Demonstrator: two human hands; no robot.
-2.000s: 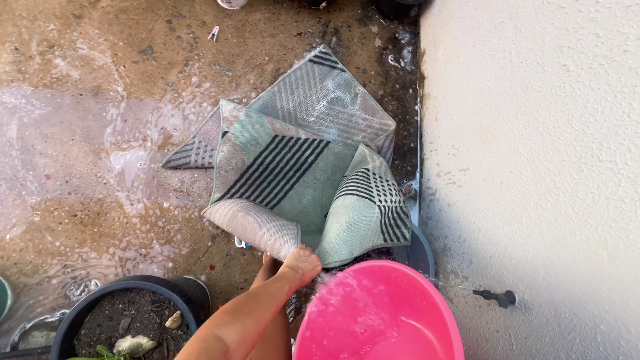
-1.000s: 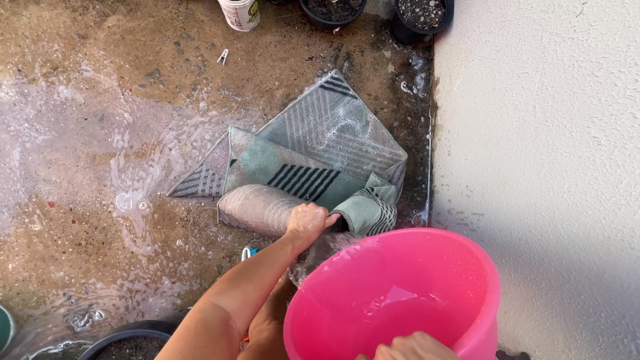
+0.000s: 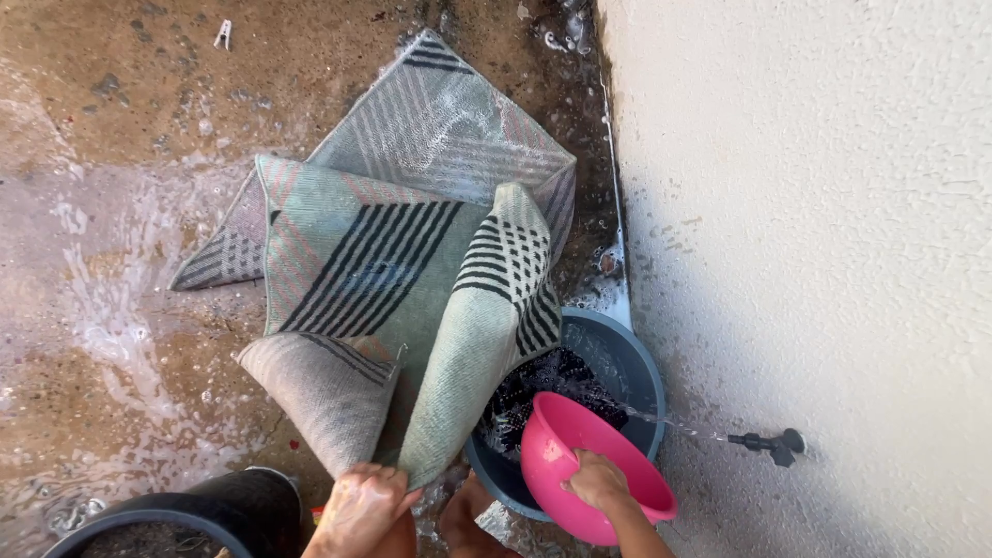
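My left hand grips the near edge of a wet patterned rug, green and grey with black stripes. The rug lies folded on the wet floor, one fold rising toward that hand. My right hand holds a pink plastic basin by its rim, tilted over a grey-blue tub. Dark cloth sits in water in the tub. From a black wall tap a stream of water runs toward the tub.
A rough white wall stands at the right. A black plant pot is at the lower left. Soapy water covers parts of the brown floor, where a white clothes peg lies at the upper left.
The pink basin has moved from beside the rug down and over the tub, with my right hand on its rim. The rug's rolled near part has opened out, my left hand still on it.
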